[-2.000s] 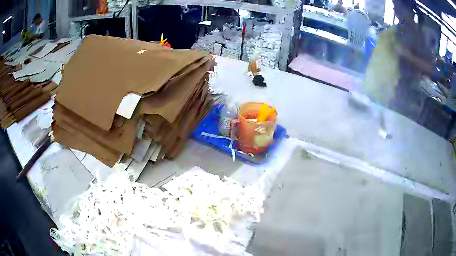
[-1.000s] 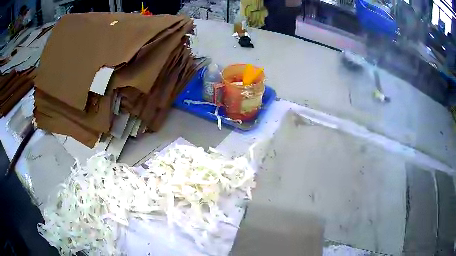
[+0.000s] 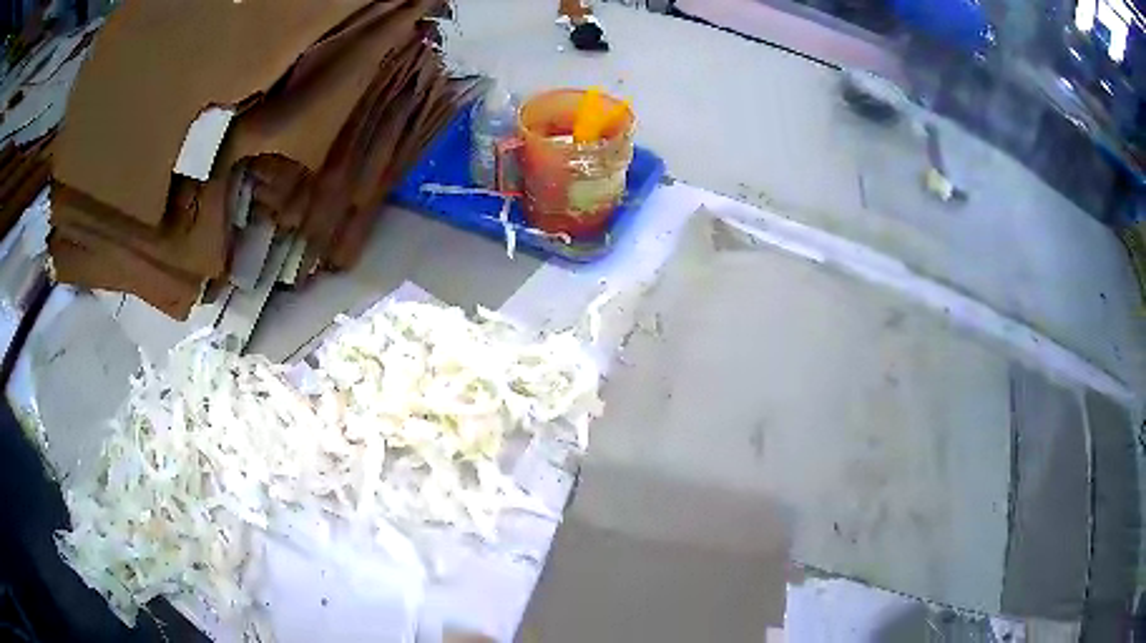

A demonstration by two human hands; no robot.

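Observation:
Neither of my hands shows clearly. A small tan blur at the bottom edge, left of centre, is too cut off to identify. A tangled heap of pale strips (image 3: 415, 389) lies at the left, whiter on its left part and creamier on its right. A white paper sheet (image 3: 339, 584) lies under and in front of the strips. A small grey-brown board (image 3: 666, 572) lies flat at the bottom centre, overlapping the large pale grey base board (image 3: 829, 415). A tall, uneven stack of brown panels (image 3: 176, 101) stands at upper left with a white label.
A blue tray (image 3: 440, 189) behind the strips holds a glue-smeared orange mug (image 3: 572, 170) with a yellow-orange piece sticking out, and a clear bottle (image 3: 493, 138). A blurred tool with a yellowish end (image 3: 940, 185) lies at the far right. A small black object (image 3: 588, 35) lies at the far side.
The view has tilted down, so the stack, tray and mug sit higher in the picture. The small grey-brown board came into view at the bottom and now shows more. No hand movement is visible.

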